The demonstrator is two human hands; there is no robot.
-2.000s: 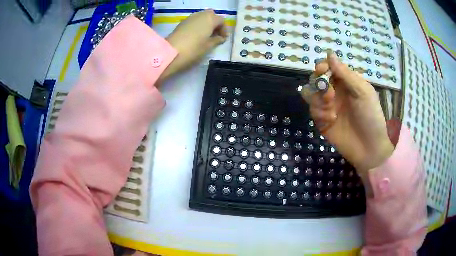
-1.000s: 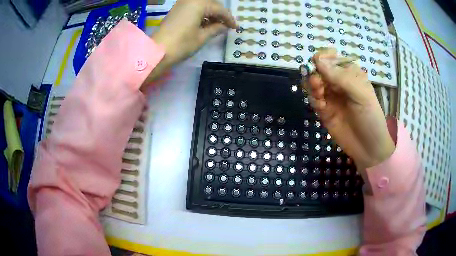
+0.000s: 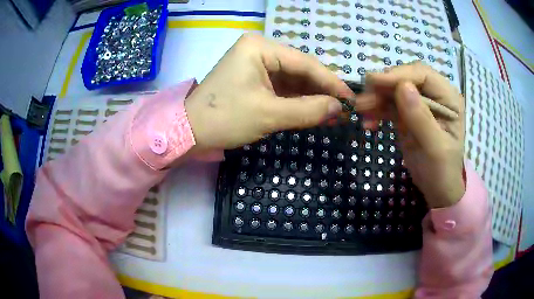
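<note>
My left hand is over the upper left of the black tray, thumb and forefinger pinched around a small round dark-ringed metal part. The fingertips of my right hand meet it there; they are blurred, and whether they also grip the part cannot be told. A thin beige stick lies in my right hand and sticks out past the fingers. Rows of silver round parts sit in the tray pockets. My hands hide the tray's upper area.
A blue bin of loose metal fittings stands upper left. A white holding board with dark-ringed parts lies behind the tray. Another board with parts is at right; boards with bare cutouts lie under my left sleeve.
My left hand has come from the loaded board towards me and right, over the tray, and its fingertips now meet my right hand's. The blue bin is uncovered.
</note>
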